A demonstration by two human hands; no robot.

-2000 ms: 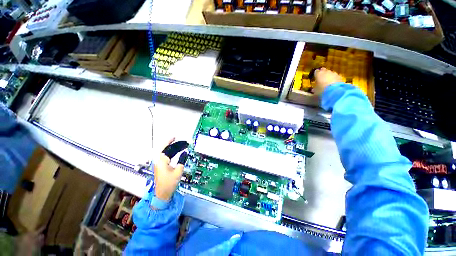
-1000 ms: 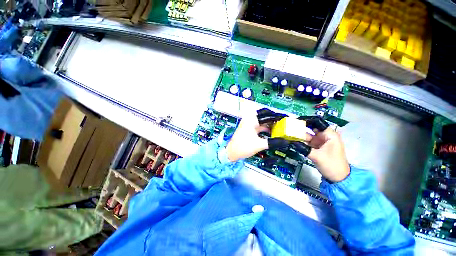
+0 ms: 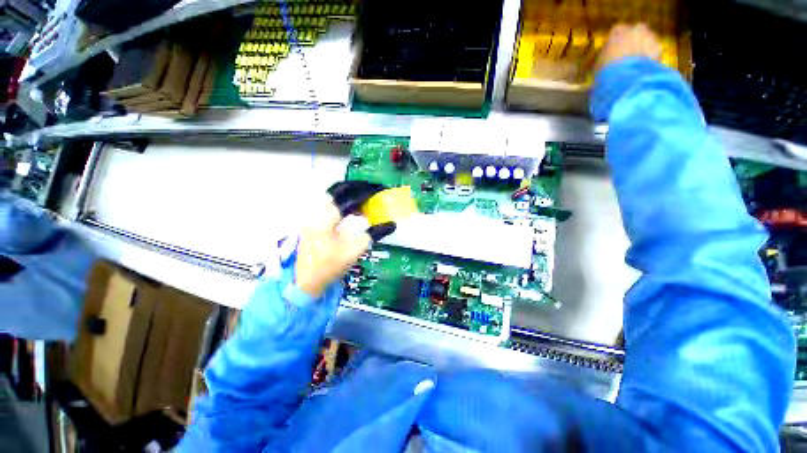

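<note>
My left hand (image 3: 332, 243), with black finger cots, holds a yellow box-shaped part (image 3: 390, 206) over the left part of the green circuit board (image 3: 389, 287). The board carries a long white strip (image 3: 469, 237) across its middle and a silver-grey heat sink (image 3: 478, 142) along its far edge. My right hand (image 3: 630, 44) is at the carton of yellow parts (image 3: 553, 40) on the shelf at the upper right. Its fingertips are blurred among the yellow parts, so I cannot tell whether it grips one.
A carton of dark parts (image 3: 423, 92) and yellow-and-black parts (image 3: 288, 40) stand on the far shelf. Metal rails (image 3: 566, 349) run along the line. Another person's blue sleeve (image 3: 40, 265) is at the left edge, above brown cartons (image 3: 159, 345). Another board is at the right edge.
Two seconds ago my left hand held no yellow part. One second ago both hands were together at a yellow part over the board. Now my right hand has moved away to the shelf carton.
</note>
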